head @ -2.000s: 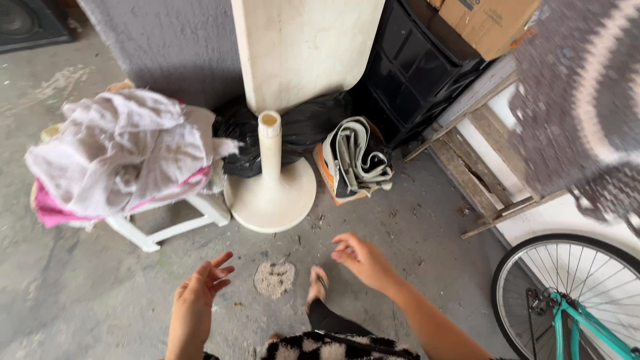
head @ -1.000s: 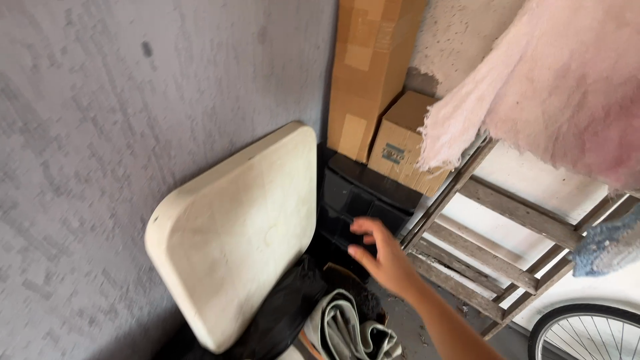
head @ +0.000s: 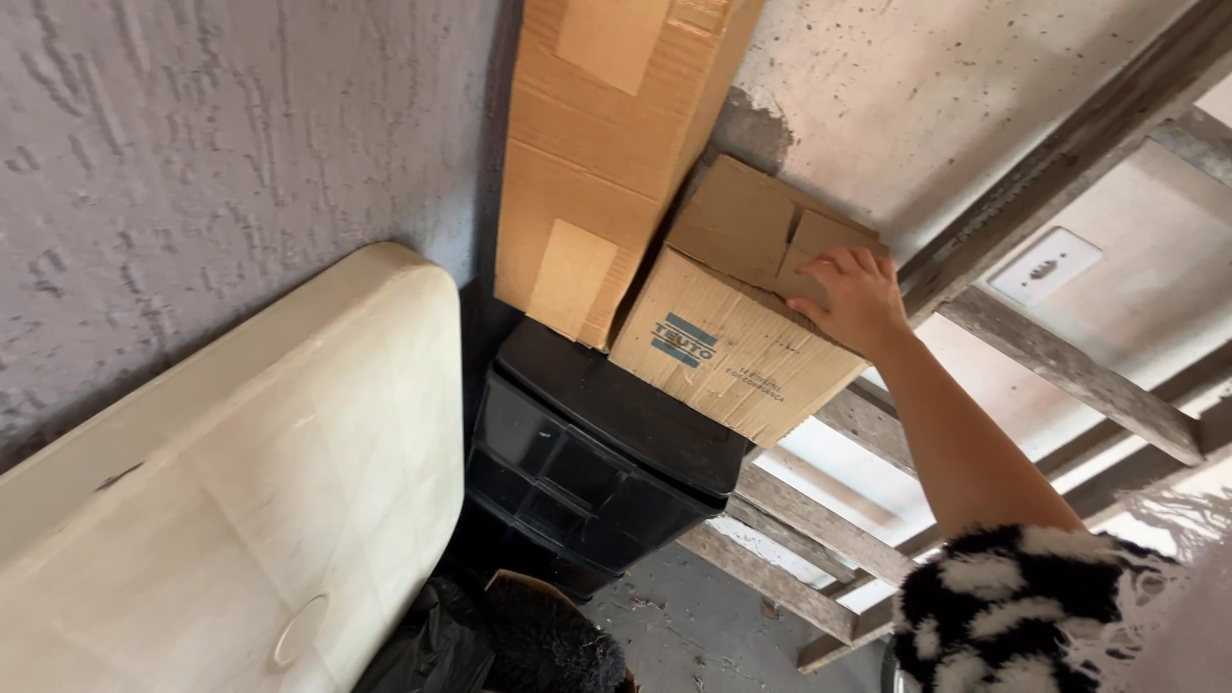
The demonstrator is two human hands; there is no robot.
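Note:
My right hand (head: 852, 298) is over the top right part of a small cardboard box (head: 736, 346), its fingers apart and curled above the folded top flaps. Whether the fingertips touch the cardboard is hard to tell. The box bears printed writing and stands on a black plastic drawer unit (head: 616, 414). Close beside it, on the left, a tall cardboard box (head: 597, 164) stands upright, also on the unit. My left hand is out of view.
A white plastic tabletop (head: 318, 462) leans at the left by a rough grey wall (head: 241, 125). A wooden ladder (head: 1059, 366) stands at the right before a wall socket (head: 1045, 266). Below lie a black plastic bag (head: 433, 635) and a dark fluffy item (head: 568, 645). Pale fringed cloth hangs lower right.
My right hand has moved up to the small cardboard box. My left hand, in view two seconds ago, is out of view. The view has swung up and closer to the boxes.

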